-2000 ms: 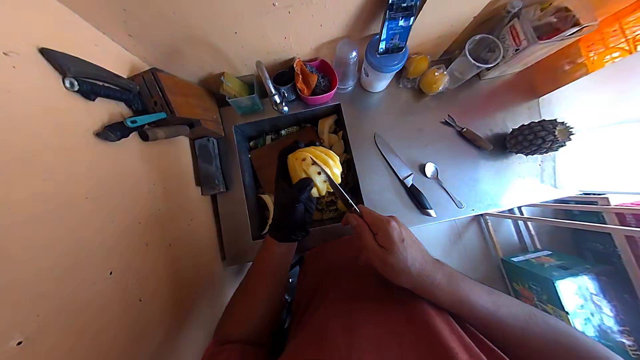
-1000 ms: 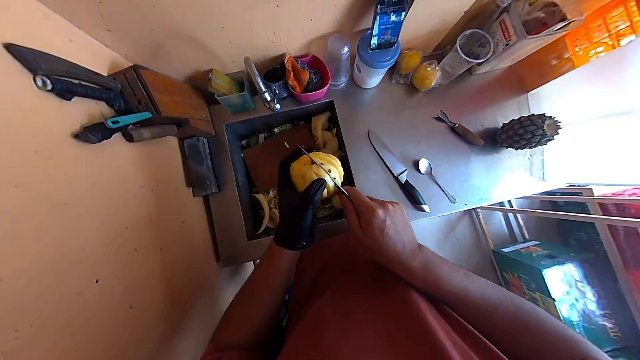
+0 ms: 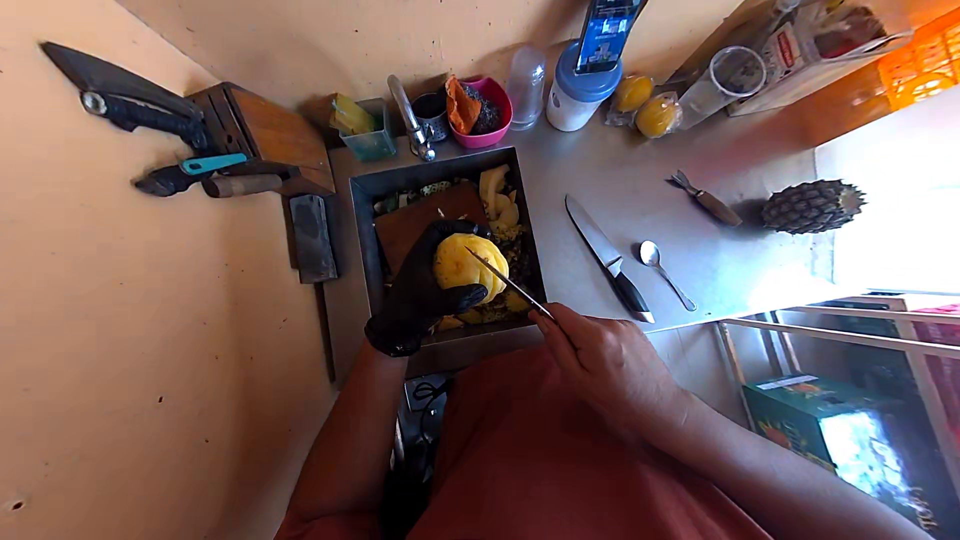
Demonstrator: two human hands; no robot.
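My left hand (image 3: 424, 289), in a black glove, holds a peeled yellow pineapple (image 3: 459, 271) over a metal sink (image 3: 362, 247). My right hand (image 3: 600, 352) is closed around the handle of a narrow knife, whose blade (image 3: 510, 283) lies against the fruit's grooved side, its tip over the fruit. Below them in the sink are a brown board (image 3: 427, 217) and pineapple peelings (image 3: 499, 199). On the steel counter to the right lie a black-handled chef's knife (image 3: 600, 244), a spoon (image 3: 651, 255), a small wooden-handled tool (image 3: 712, 204) and an unpeeled pineapple (image 3: 814, 206).
A faucet (image 3: 409, 112), a pink bowl (image 3: 499, 97), a green container (image 3: 371, 142) and a blue-lidded tub (image 3: 577, 94) with a phone above stand behind the sink. Wrapped yellow fruits (image 3: 658, 116) sit farther right. A wooden knife block (image 3: 281, 135) is at the left.
The peeled pineapple has been turned in my left hand, so its rounded end now faces up. My right hand has kept hold of the knife at the fruit.
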